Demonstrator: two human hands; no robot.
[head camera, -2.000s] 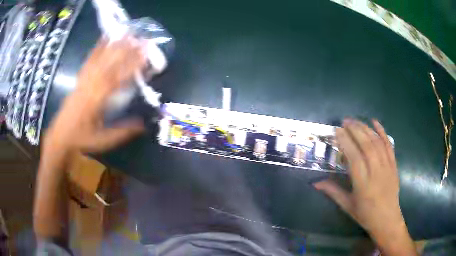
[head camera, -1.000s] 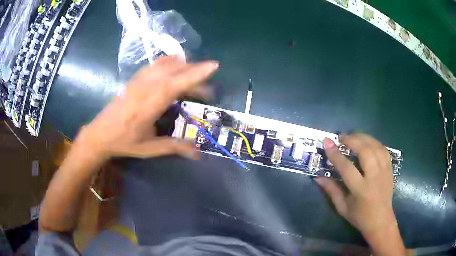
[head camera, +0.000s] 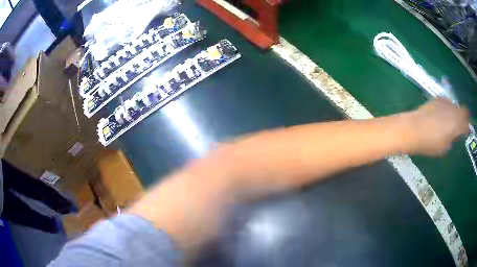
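Note:
My left hand (head camera: 442, 126) is blurred at the far right, at the end of my outstretched arm, over the green conveyor. It looks closed around the white power cord (head camera: 405, 61), whose looped length lies on the conveyor above it, partly in clear plastic. The end of a power strip housing (head camera: 473, 150) shows below and right of the hand, cut off by the picture's edge, with a bit of yellow in it. The fingers and the cord inside them are hidden. My right hand is not in view.
Several filled housings (head camera: 170, 94) lie in rows on the dark bench at upper left, beside clear plastic bags (head camera: 125, 23). A red-orange stand (head camera: 251, 23) and the stained conveyor rail (head camera: 324, 83) cross the view. Cardboard boxes (head camera: 47, 125) stand left.
The view has swung to show the waiting housings and conveyor. My left hand has moved from the housing on the bench out over the conveyor. My right hand has left the picture.

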